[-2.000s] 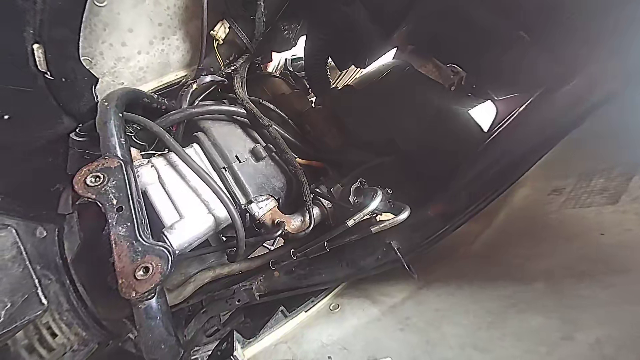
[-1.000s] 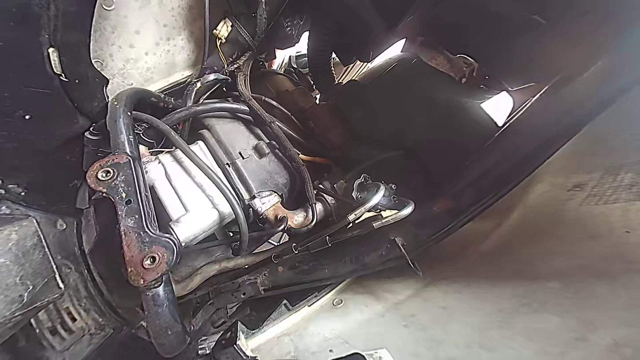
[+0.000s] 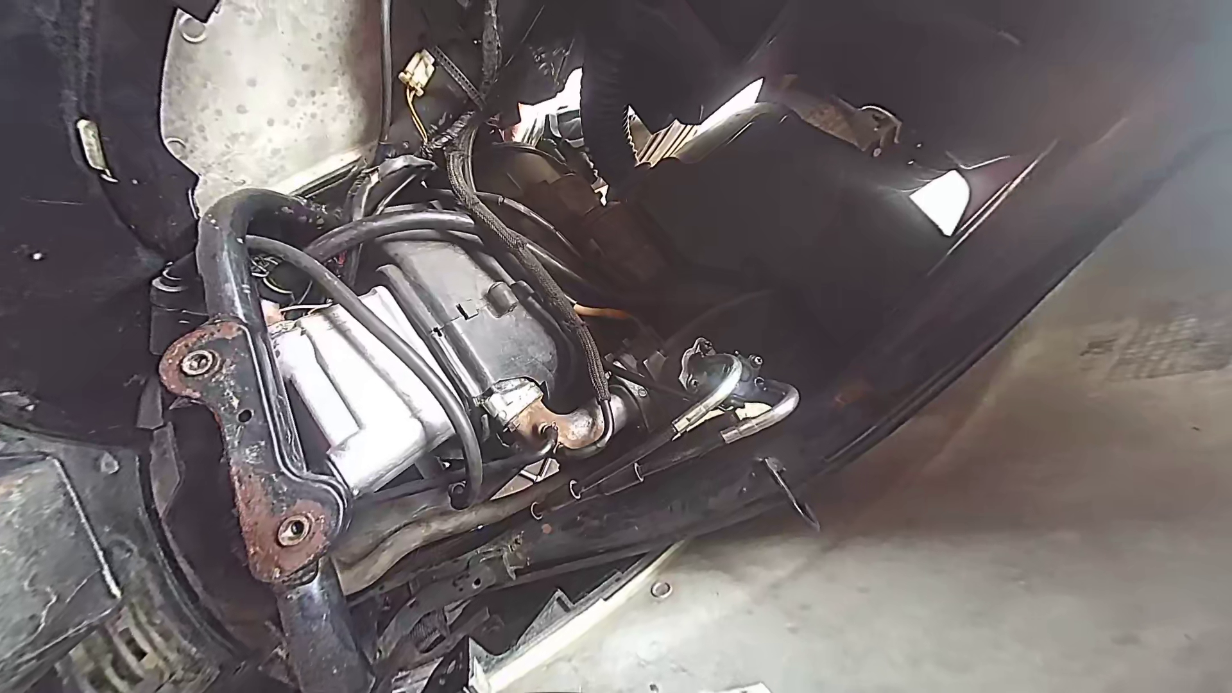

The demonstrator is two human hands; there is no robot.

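Observation:
Neither of my hands shows in the head view. Before me lies the opened inside of what looks like a scooter or motorcycle. A black tubular frame bar (image 3: 223, 252) runs down the left, with a rusted mounting bracket (image 3: 252, 462) on it that has two bolt holes. Right of it sit a silver metal cover (image 3: 371, 395) and a black plastic housing (image 3: 472, 322). A black rubber hose (image 3: 371, 318) curves across the silver cover, and a sleeved wiring harness (image 3: 525, 255) crosses the housing. Two cables with bent metal ends (image 3: 736, 409) meet a carburetor-like part on the right.
A pale connector (image 3: 417, 72) hangs on a yellow wire near the top. Behind it stands a spotted grey panel (image 3: 274, 96). A long dark body panel (image 3: 924, 385) slants along the right, above a concrete floor (image 3: 972, 568). At lower left is a ribbed black cover (image 3: 58, 539).

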